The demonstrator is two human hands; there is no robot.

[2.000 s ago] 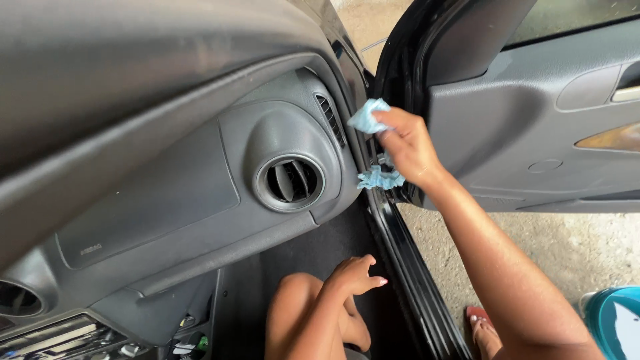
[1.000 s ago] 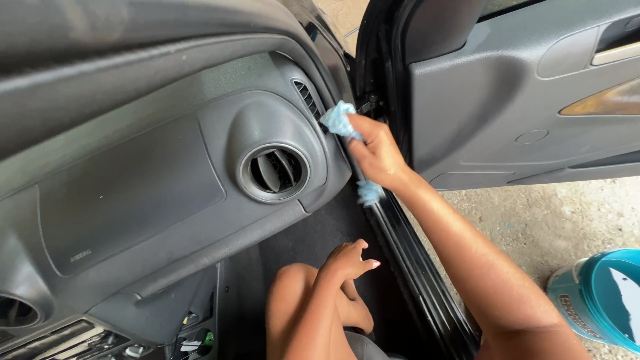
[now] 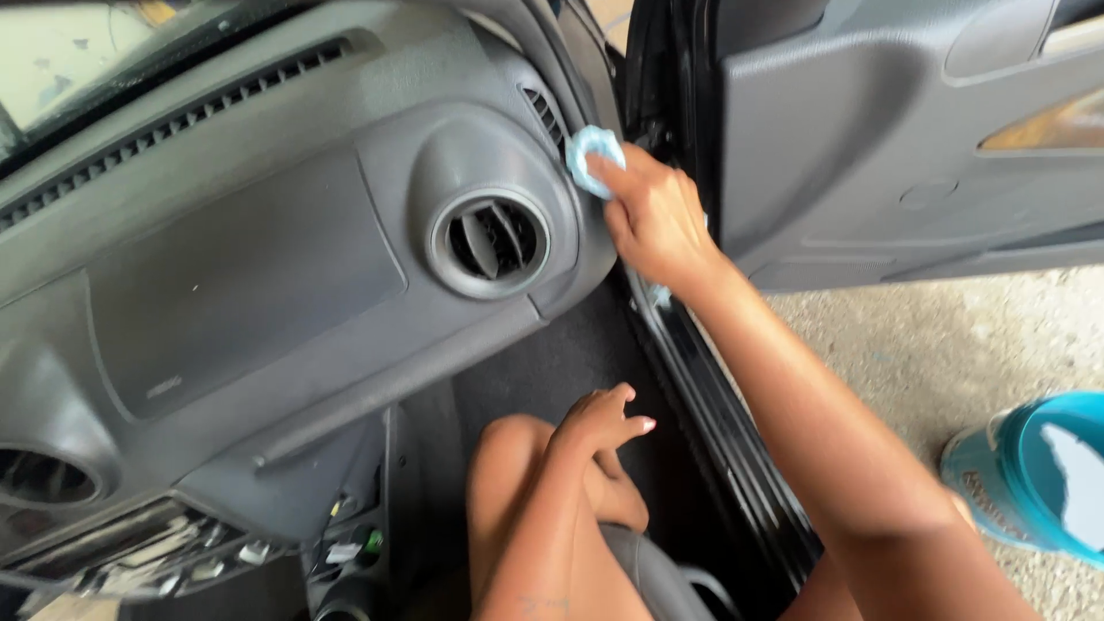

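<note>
My right hand (image 3: pixel 660 211) grips a light blue cloth (image 3: pixel 595 161), pressed at the right end of the grey car dashboard (image 3: pixel 259 233), by the side edge of the door opening. Just left of the cloth is a narrow slatted side vent (image 3: pixel 544 116), and lower left sits a round air vent (image 3: pixel 489 242). A bit of blue cloth shows below the hand near the door sill (image 3: pixel 733 431). My left hand (image 3: pixel 604 418) holds nothing and rests over my knee, its fingers loosely apart.
The car door (image 3: pixel 828 155) stands wide open at the right. A teal bucket (image 3: pixel 992 483) with something whitish inside is on the concrete ground (image 3: pixel 862 345). Loose parts and an uncovered centre console (image 3: pixel 345 552) lie at lower left.
The right hand with the cloth stays along the dashboard's right edge, its grip turned somewhat. The left hand stays over the knee. The view has shifted, showing more of the dashboard top and windscreen.
</note>
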